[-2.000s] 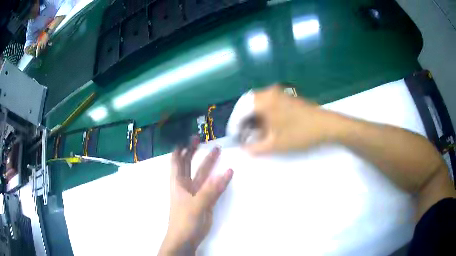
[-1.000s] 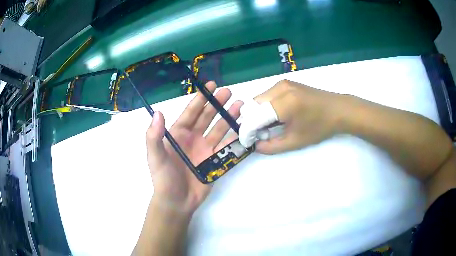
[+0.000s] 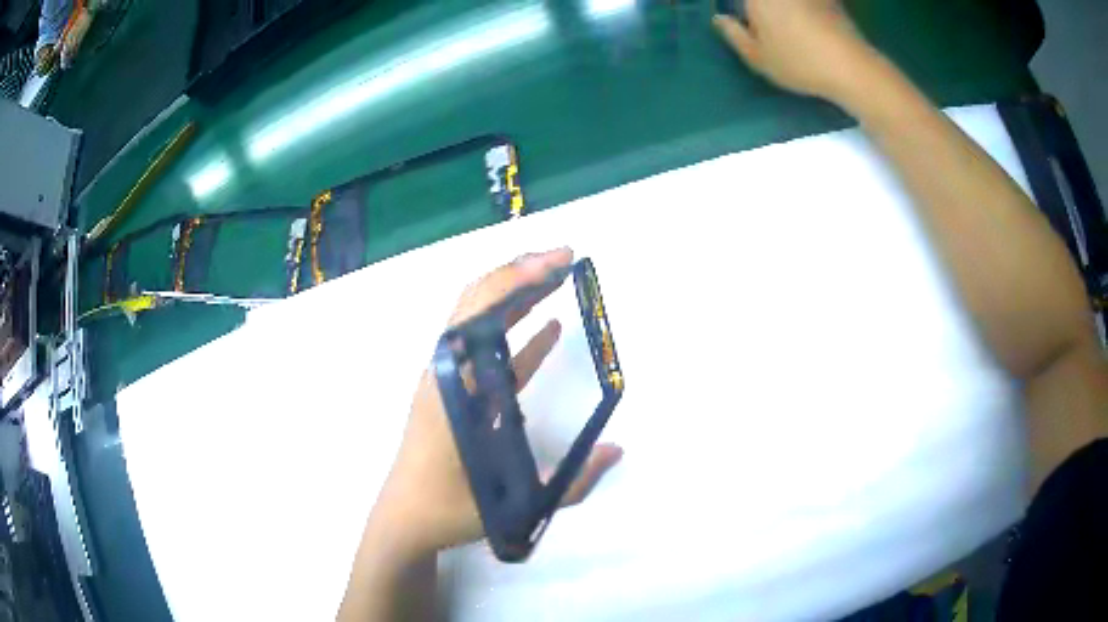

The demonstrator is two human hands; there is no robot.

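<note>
My left hand point(image 3: 444, 419) holds a black phone middle frame point(image 3: 496, 444) tilted above the white sheet. Its solid end faces me at the lower left. Its far end shows orange-gold bits, and the sheet shows through its open window. My right hand point(image 3: 796, 43) is stretched out over the green belt at the top edge of the view and is partly cut off. Its fingertips are cropped or dark, so I cannot tell whether it holds anything.
The white sheet point(image 3: 778, 401) lies before me. On the green conveyor belt point(image 3: 680, 109), several middle frames point(image 3: 339, 231) lie in a row. A black tray point(image 3: 249, 43) is beyond. A silver bracket point(image 3: 67, 346) and yellow-brown rod point(image 3: 146, 182) are at left. Another person's hand point(image 3: 71, 43) shows top left.
The middle frame has been turned over and tilted in my left hand. My right hand has let go of it and moved up and away over the belt. The belt frames appear shifted in view.
</note>
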